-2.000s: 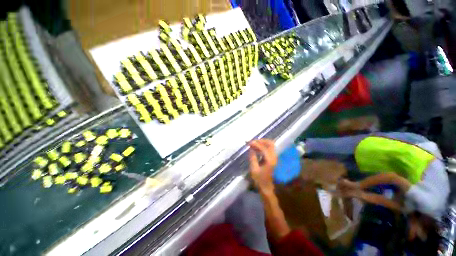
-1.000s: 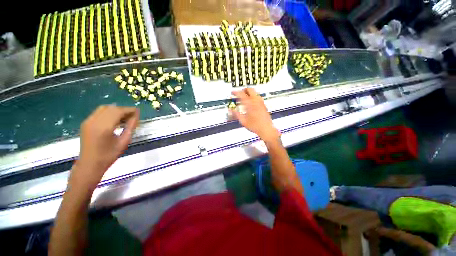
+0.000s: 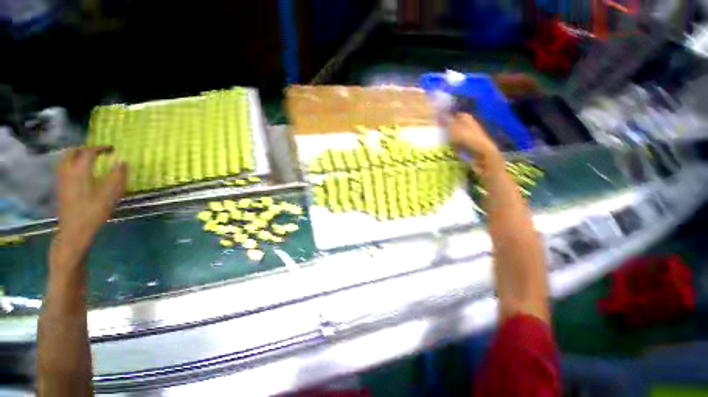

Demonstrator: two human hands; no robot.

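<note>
A white foam sheet [image 3: 318, 231] carries rows of yellow-and-black transformers [image 3: 380, 190] and lies over a brown cardboard piece. A second packing tray [image 3: 175, 143], full of transformer rows, is at the left. Loose transformers [image 3: 250, 222] lie on the green line top between them. My left hand [image 3: 89, 186] is raised at the left tray's near-left edge, fingers apart, with nothing seen in it. My right hand [image 3: 472, 141] is at the white sheet's far right corner, near the blue bin. It is blurred, and whether it holds anything cannot be told.
The metal rail [image 3: 233, 353] runs across the front. Another loose pile of transformers [image 3: 524, 177] lies right of the sheet, partly behind my right forearm. A blue parts bin [image 3: 497, 116] stands at the back right. Brown cardboard [image 3: 357, 107] is behind the sheet. A red stool [image 3: 650, 288] is on the floor.
The view has swung from the right towards the line. My left hand has come to the left tray. My right hand has moved from the sheet's front edge to its far right corner.
</note>
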